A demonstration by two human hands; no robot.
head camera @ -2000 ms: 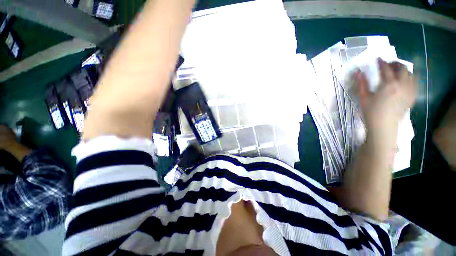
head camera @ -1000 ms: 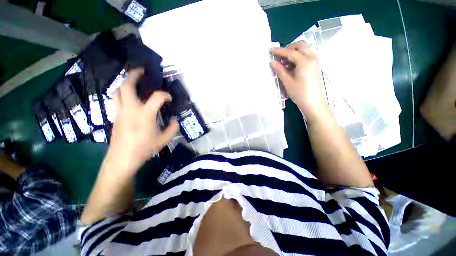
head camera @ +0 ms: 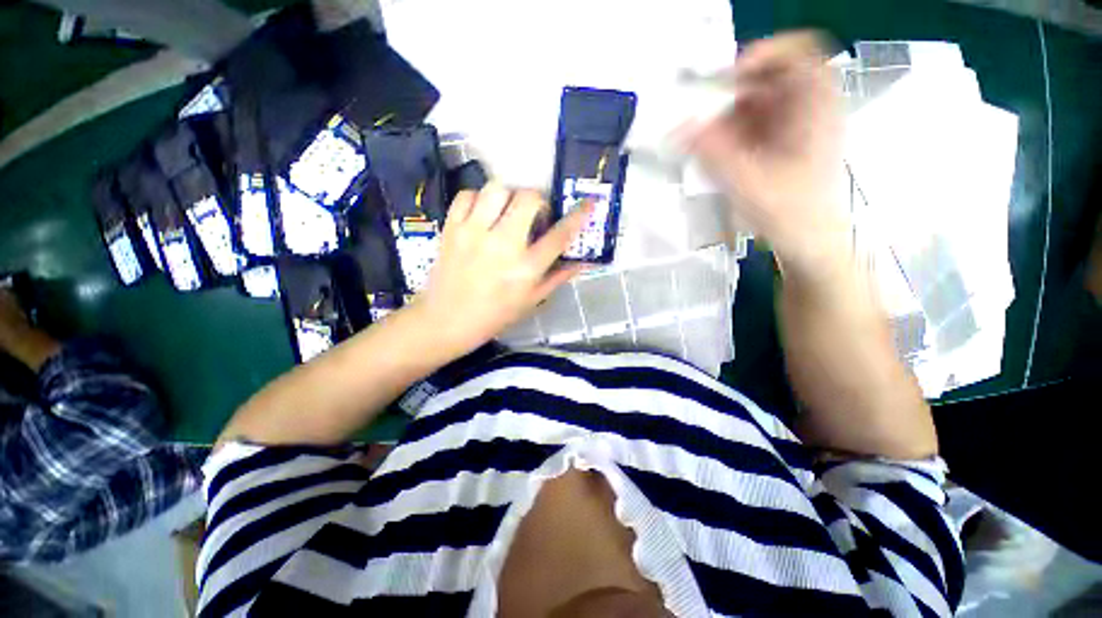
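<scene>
A black phone unit [head camera: 595, 147] lies on the bright white backing sheets [head camera: 483, 54], its white-blue keypad area toward my body. My left hand [head camera: 489, 260] holds the unit at its lower end, with fingers on the keypad area. My right hand [head camera: 779, 145] is raised to the right of the unit and blurred; a small thin thing seems to show at its fingertips, but I cannot tell what it is. The sticker sheet [head camera: 604, 302] with grey-silver rectangles lies below the unit, near my body.
A pile of phone units [head camera: 272, 181] overlaps at the left on the green bench. Spare sticker sheets [head camera: 955, 181] are fanned out at the right. A person's plaid sleeve [head camera: 85, 447] is at the lower left. A pale rail [head camera: 73, 145] crosses the upper left.
My left hand has moved right from the pile onto a phone unit, now on the white sheets. My right hand, earlier at the spare sheets, then the white stack's edge, is now raised beside the unit.
</scene>
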